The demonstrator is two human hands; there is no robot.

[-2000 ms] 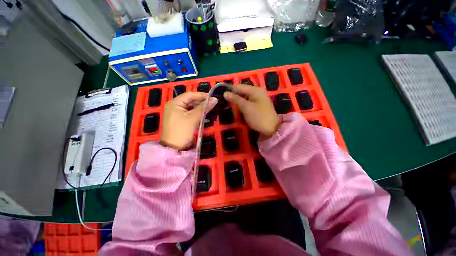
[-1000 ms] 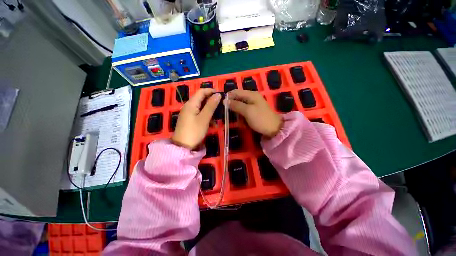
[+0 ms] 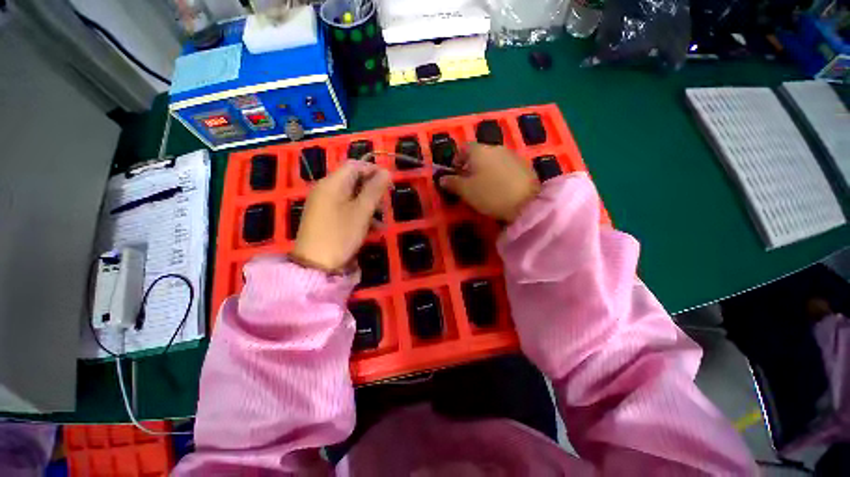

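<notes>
The red compartment tray (image 3: 390, 370) holds small black watch units in its pockets; one unit (image 3: 425, 312) lies in the front row. My left hand (image 3: 335, 216) is over the tray's middle, fingertips pinched on the thin clear air hose (image 3: 401, 158). The hose arches from there to my right fingertips, and a loop hangs below my left fingers. My right hand (image 3: 496, 183) is to the right, its bent fingers at a black unit (image 3: 447, 186) at a pocket. The fingers hide part of that unit, and whether they grip it is unclear.
A blue control box (image 3: 256, 93) with lit red displays stands behind the tray. A clipboard (image 3: 177, 252) with a pen and white adapter box (image 3: 119, 289) lies left. A mesh pen cup (image 3: 354, 47) and white box are behind; white grid sheets (image 3: 764, 168) lie right. A person's pink sleeve shows far right.
My hands have moved apart from their close position over the tray's middle. The hose, which hung down toward the tray's front edge, now spans between them. The view has shifted slightly.
</notes>
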